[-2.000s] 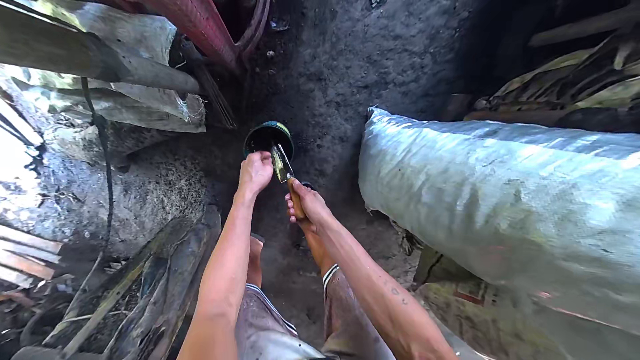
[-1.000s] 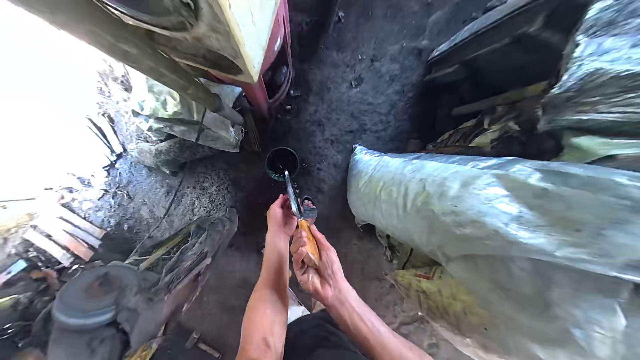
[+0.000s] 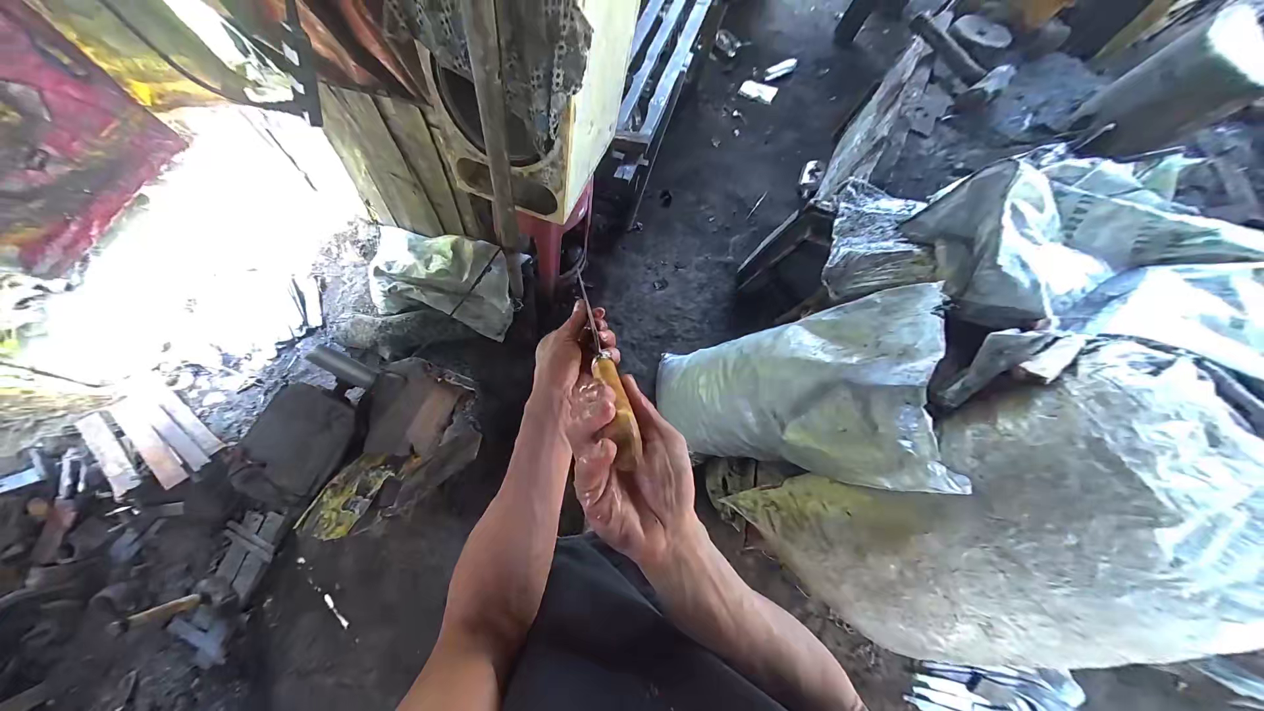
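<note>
A knife with a wooden handle [image 3: 617, 415] is held in front of me, its thin blade [image 3: 591, 314] pointing away and seen nearly edge-on. My right hand [image 3: 632, 464] holds the handle against its palm, with some fingers loosely curled. Close beside the blade is my left hand [image 3: 573, 360], its fingers around the blade's lower part near the handle. Whether the left fingers press on the blade or hold something small against it cannot be told. Both hands look wet.
Full woven plastic sacks [image 3: 800, 395] lie to the right. Ahead stand a wooden cabinet [image 3: 602, 89] with a red leg below it and a slatted wooden rack [image 3: 671, 59]. Wood scraps [image 3: 148, 434] litter the ground at left. Dark ground [image 3: 681, 267] runs forward between cabinet and sacks.
The view has tilted up and shifted strongly. The round container seen beyond the hands earlier no longer shows. My right hand's grip on the handle looks looser, with the palm turned more upward.
</note>
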